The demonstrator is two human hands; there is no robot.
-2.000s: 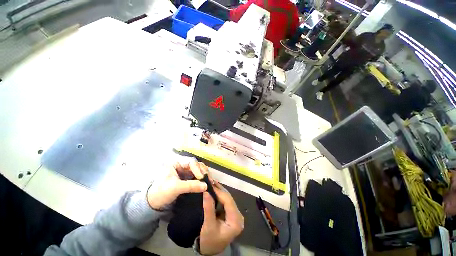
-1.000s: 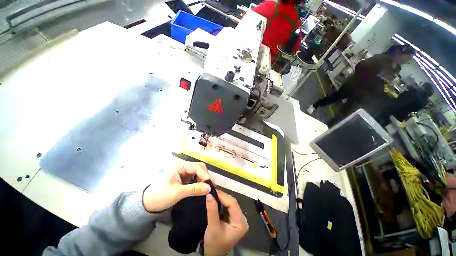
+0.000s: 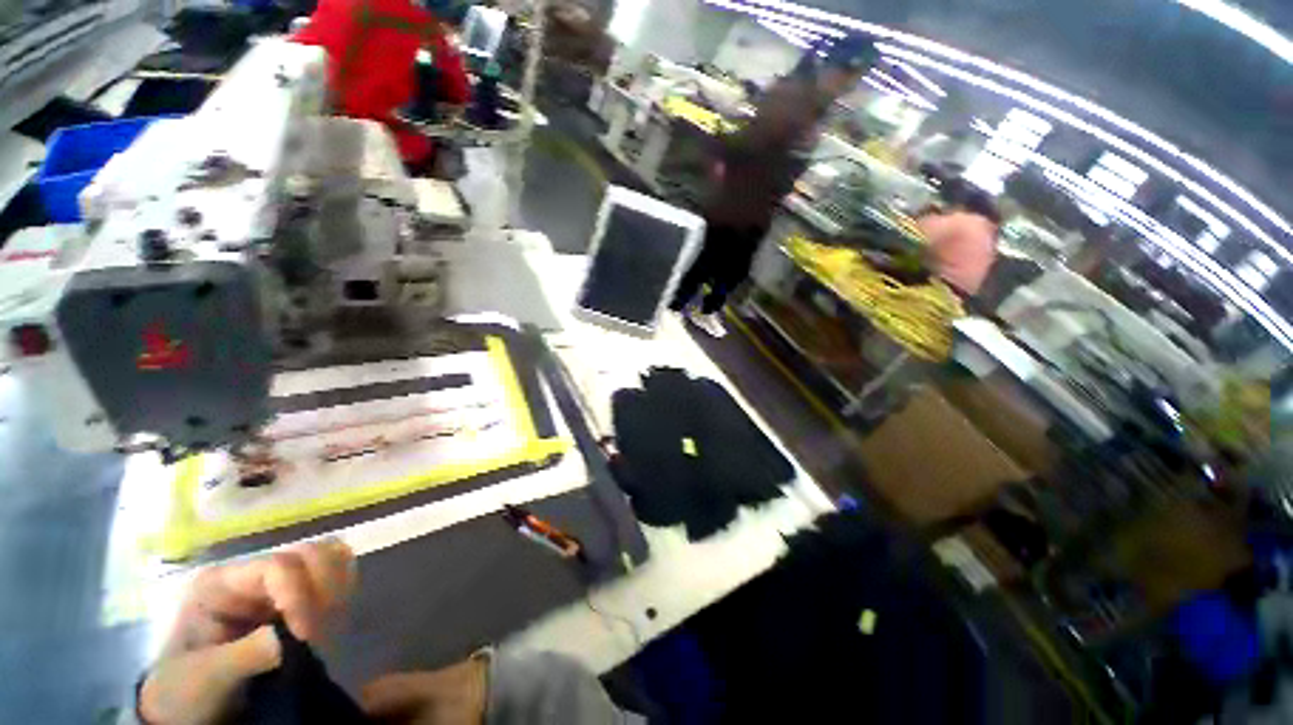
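Observation:
My left hand [image 3: 255, 623] is at the lower left, blurred, its fingers closed on a black garment piece [image 3: 295, 683]. My right hand [image 3: 433, 694] is at the bottom edge, partly cut off, against the same black piece; its fingertips are hidden, so its grip cannot be told. The sewing machine head [image 3: 163, 347], with a dark grey cover and red logo, stands above and beyond my left hand. The pale template [image 3: 383, 425], edged with yellow tape [image 3: 372, 499], lies under and right of the head.
An orange-and-black slim tool [image 3: 545, 533] lies on the dark plate. Black pieces [image 3: 695, 451] lie below the screen [image 3: 638, 262]. A large dark heap [image 3: 837, 623] is at the lower right. Blue bins [image 3: 92, 156] stand behind the machine. People in red, dark and pink clothes are beyond.
The view has swung to the right, so the machine and hands appear further left and the dark heap shows. Both hands stay by the black piece.

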